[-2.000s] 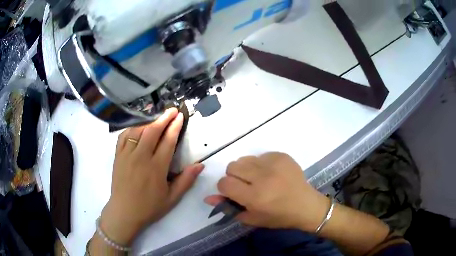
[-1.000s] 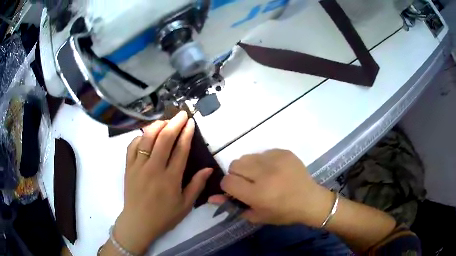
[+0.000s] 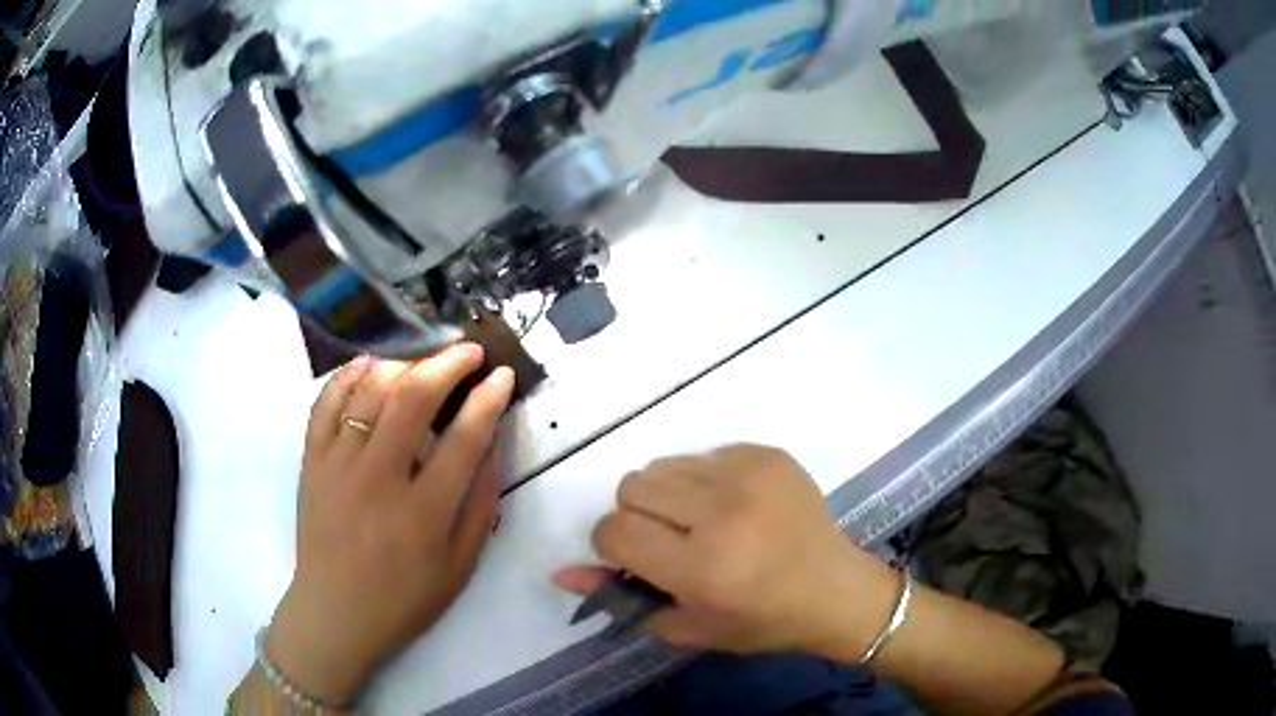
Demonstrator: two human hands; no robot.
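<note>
A dark brown fabric piece [image 3: 507, 355] lies by the presser foot [image 3: 483, 301] of the white sewing machine [image 3: 406, 70]. My left hand [image 3: 406, 469] lies flat with its fingertips on the piece, pressing it to the bed; part of the piece is hidden under the fingers. My right hand [image 3: 728, 553] rests near the table's front edge, curled round black thread snips [image 3: 619, 604] whose blades point left. A dark brown binding strip [image 3: 840, 176] lies on the bed right of the needle area, bent back at a corner. A grey tab [image 3: 581, 312] sits beside the foot.
A long rounded dark piece [image 3: 144, 525] lies at left, beside a clear plastic bag [image 3: 31, 322] with dark and yellowish contents. The ruler-marked front edge [image 3: 966, 420] curves along the right. Crumpled olive-brown cloth [image 3: 1036, 518] is below it. A metal fitting [image 3: 1161, 91] stands at the far right.
The wide dark piece seen between my hands a second ago no longer shows there. My left hand has moved slightly left. The binding strip's bend has shifted left, towards the machine. My right hand still holds the snips.
</note>
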